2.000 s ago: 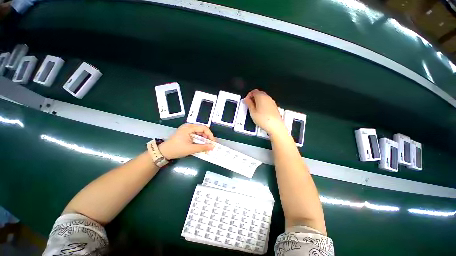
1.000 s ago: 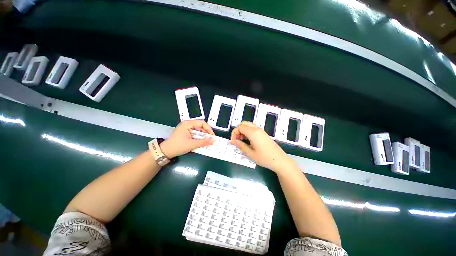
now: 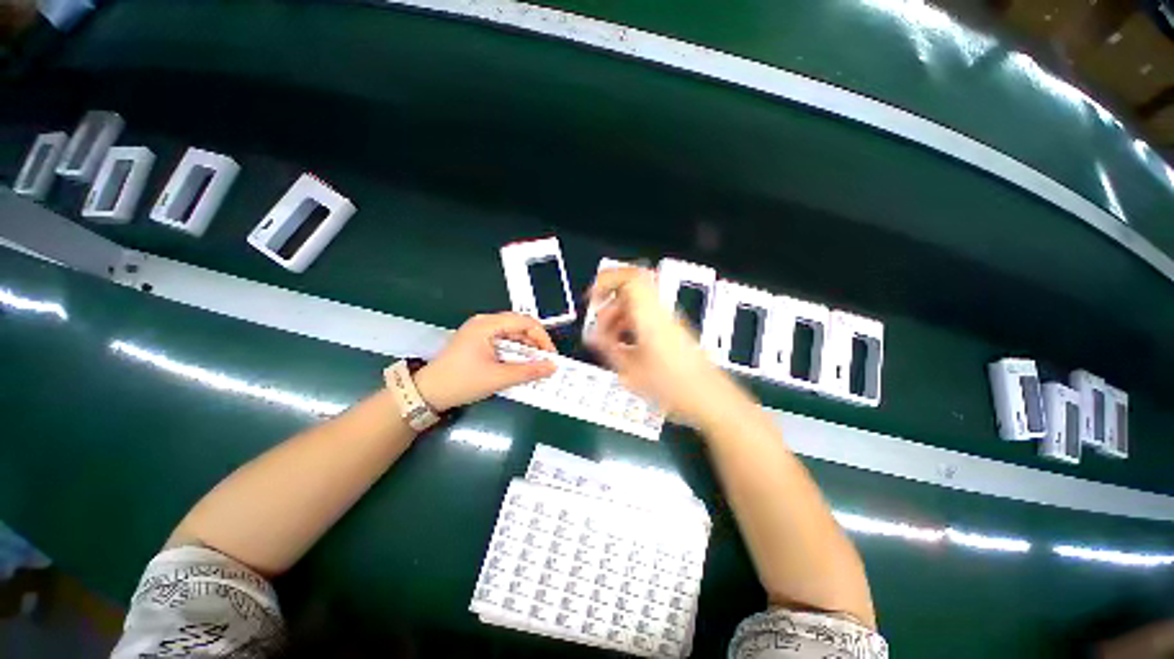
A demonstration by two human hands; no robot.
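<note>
My left hand [image 3: 479,361] grips the left end of a white label sheet [image 3: 590,391] with rows of small grey marks, held above the pale rail. My right hand [image 3: 637,337] is blurred, over a white window box [image 3: 600,299] on the belt and largely hiding it. I cannot tell whether a label is at its fingertips. Another window box [image 3: 537,282] stands just left of it. A row of boxes [image 3: 801,345], close together, is to the right. A stack of label sheets [image 3: 586,566] lies flat near my body.
The dark green belt [image 3: 425,167] carries several more boxes at the far left [image 3: 301,223] and a group at the right [image 3: 1018,398]. The pale guide rail [image 3: 322,317] runs between belt and glossy green bench [image 3: 322,476]. A blurred skin-toned shape is at the lower right edge.
The boxes have moved right along the belt. My right hand went from the boxes back to the sheet, then out over a box further left in the row. My left hand stayed nearly still.
</note>
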